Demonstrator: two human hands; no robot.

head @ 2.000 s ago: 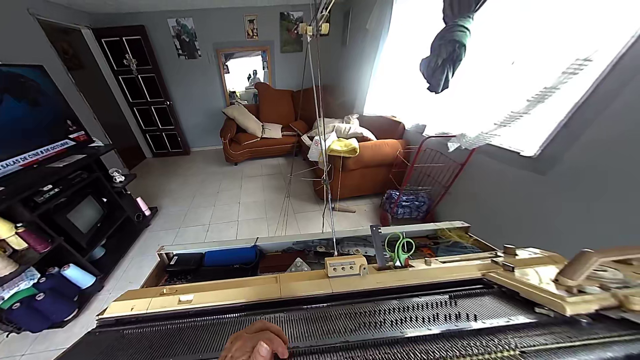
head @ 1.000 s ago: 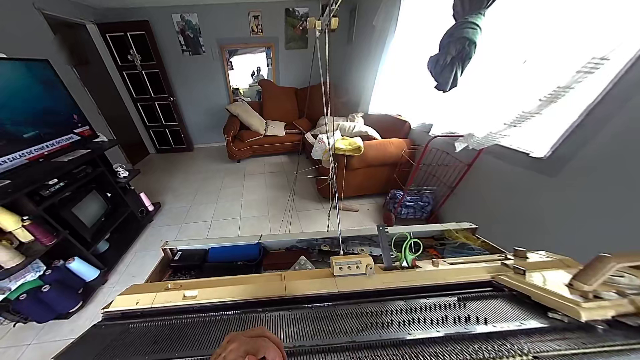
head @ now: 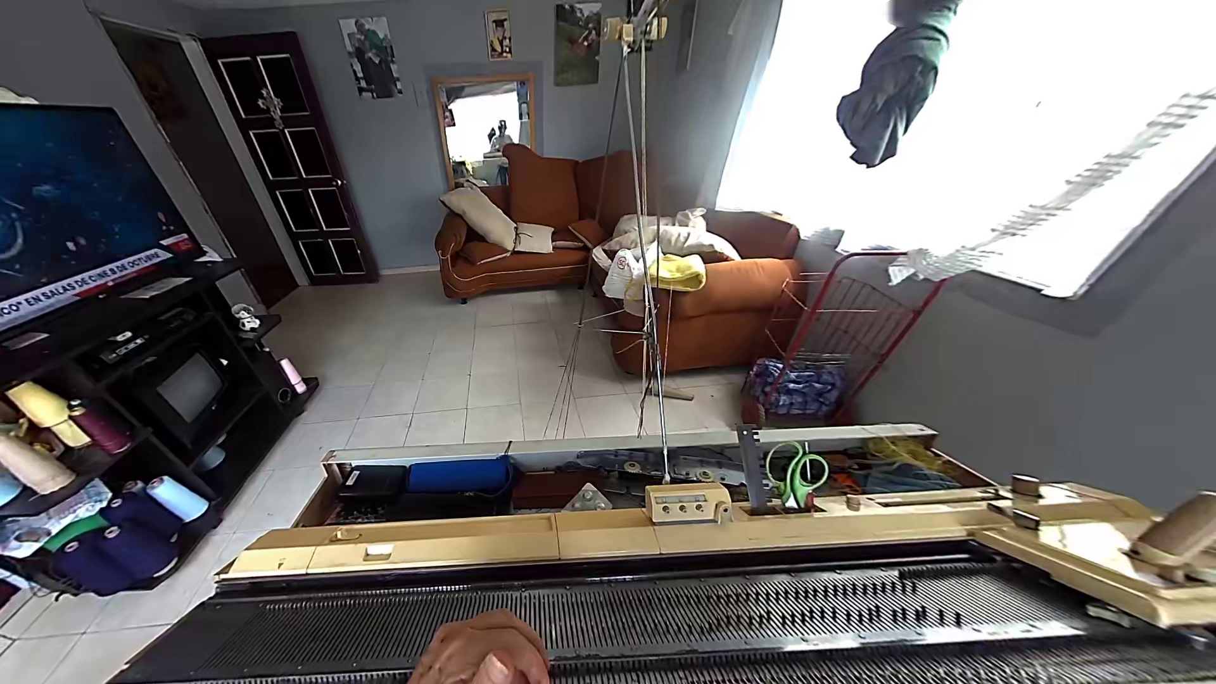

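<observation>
My left hand (head: 483, 650) is at the bottom edge of the head view, over the left-centre part of the needle bed (head: 627, 603) of a knitting machine. Its fingers look curled, but the frame cuts off their lower part, so whether they hold anything cannot be told. My right hand is out of view. Black needles (head: 817, 608) stand out from the bed right of centre. The cream carriage (head: 1092, 560), with a rounded handle, sits at the bed's right end. A cream row counter (head: 686, 503) stands on the machine's back rail, with yarn strands and a tension mast rising behind it.
Behind the rail, an open tray (head: 380, 448) holds green-handled scissors (head: 796, 475), a blue case (head: 460, 474) and tools. Yarn cones (head: 178, 498) fill a black shelf unit at left. Further back are an orange sofa (head: 722, 294) and a red cart (head: 879, 342).
The hand stays over about the same part of the needle bed, with its pose slightly altered. The carriage has not plainly moved. The television picture has changed.
</observation>
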